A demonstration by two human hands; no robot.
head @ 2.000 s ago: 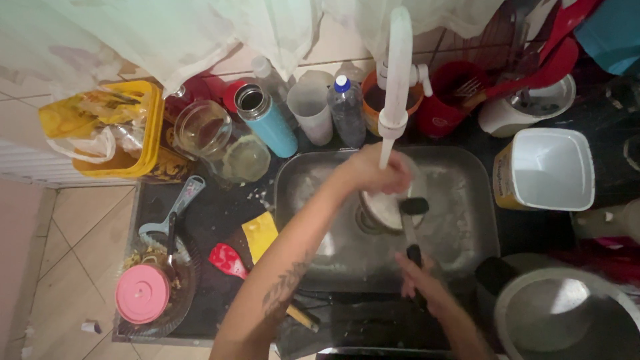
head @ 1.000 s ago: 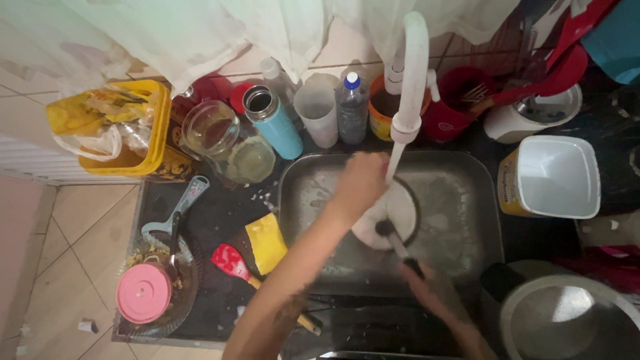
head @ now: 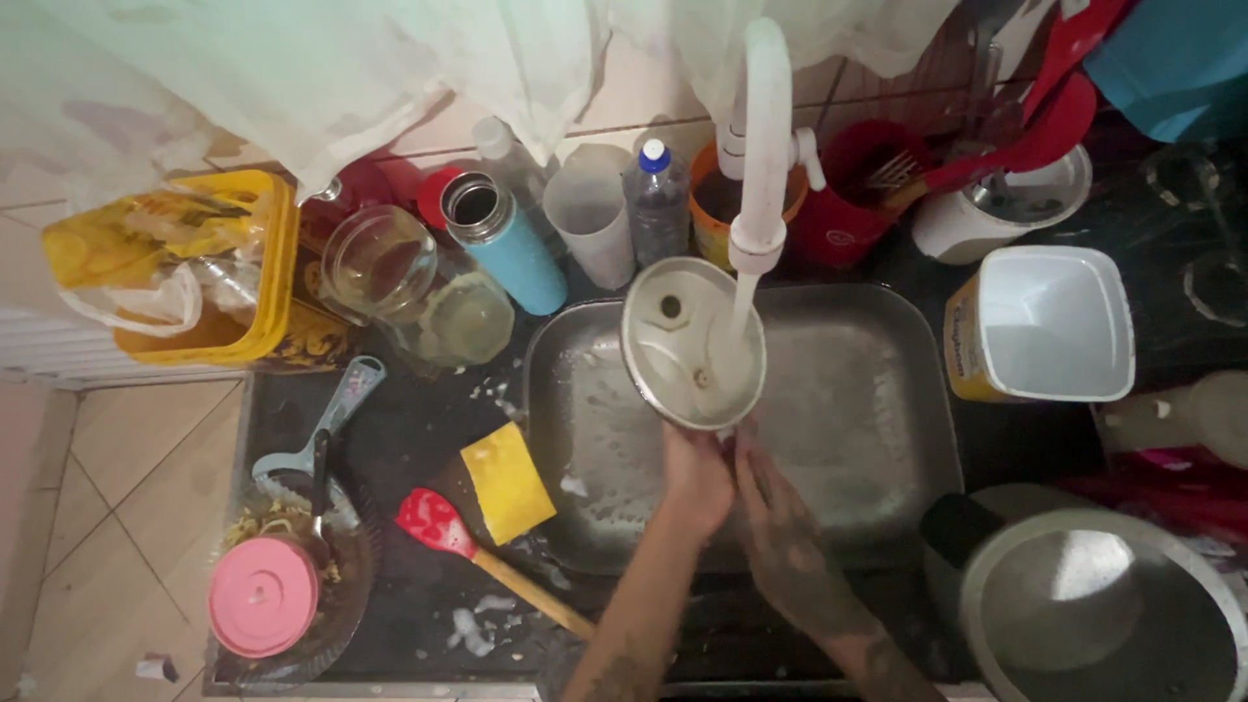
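Observation:
A round metal pot lid (head: 694,343), its inner side up, is tilted under the stream from the white faucet (head: 762,166), over the metal sink basin (head: 858,419). My left hand (head: 698,478) grips its near rim from below. Just to the right, my right hand (head: 775,507) is beside the lid's lower edge with fingers extended; whether it touches the lid is hidden. To the left on the dark counter lie a yellow sponge cloth (head: 508,483) and a red spatula with a wooden handle (head: 437,522).
Behind the basin stand a blue bottle (head: 522,258), a plastic cup (head: 593,219) and a water bottle (head: 658,210). A white tub (head: 1058,327) and a large metal pot (head: 1102,604) are at right. A glass bowl with a pink lid (head: 263,595) sits at left.
The lid has been raised and tilted, with its inner side now showing. My left hand has moved down to its near rim. The black handle seen earlier near my right hand is no longer visible.

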